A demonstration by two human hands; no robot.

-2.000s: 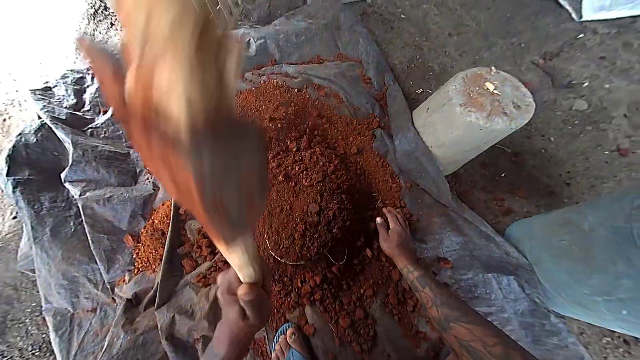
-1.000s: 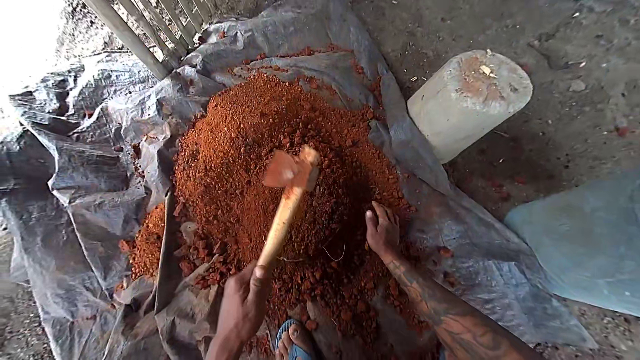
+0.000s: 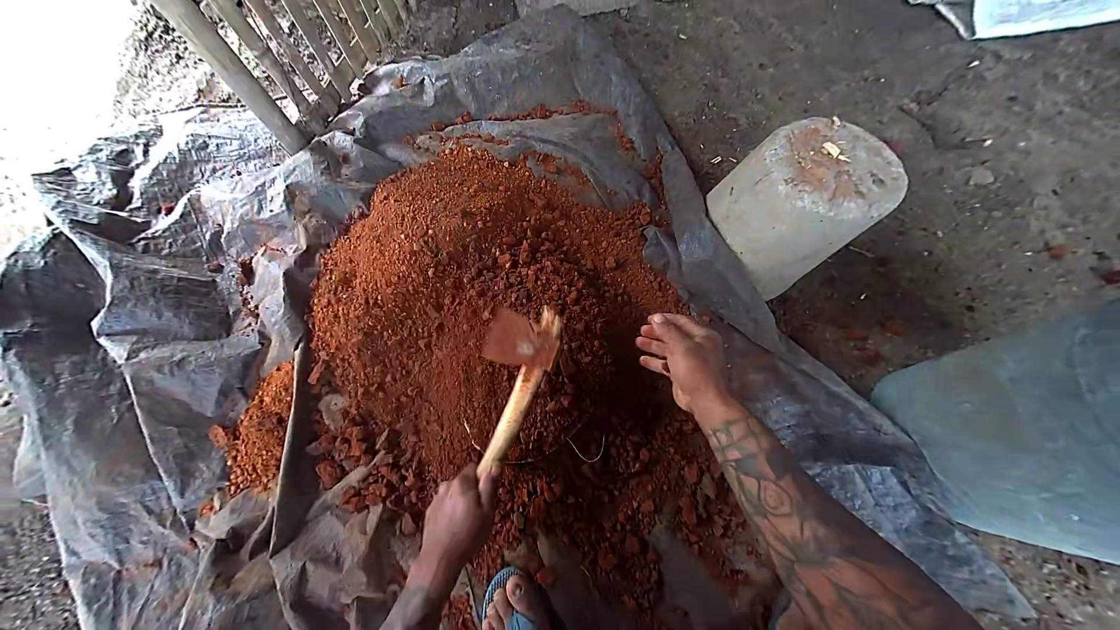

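Observation:
My left hand [image 3: 459, 512] grips the wooden handle of a short hoe [image 3: 514, 411] near the bottom centre. The hoe's reddish, soil-coated blade [image 3: 509, 337] is over the middle of a mound of crumbly red soil [image 3: 429, 236]. At the mound's right edge my right hand [image 3: 687, 354] holds nothing, its fingers apart and slightly curled, with a tattooed forearm behind it. Thin curved strands show in the soil below the blade. Whether the blade touches the soil I cannot tell.
Wrinkled grey plastic sheeting [image 3: 175, 350] lies under the soil. A pale cylindrical block [image 3: 805, 201] stands at the right, with a blue-grey rounded object [image 3: 1015, 429] below it. Wooden slats [image 3: 236, 70] rise at the upper left. A foot in a blue sandal [image 3: 512, 604] is at the bottom.
Two seconds ago the hoe was raised, blurred and close to the camera; now it is low over the mound. My right hand has shifted a little at the mound's right edge.

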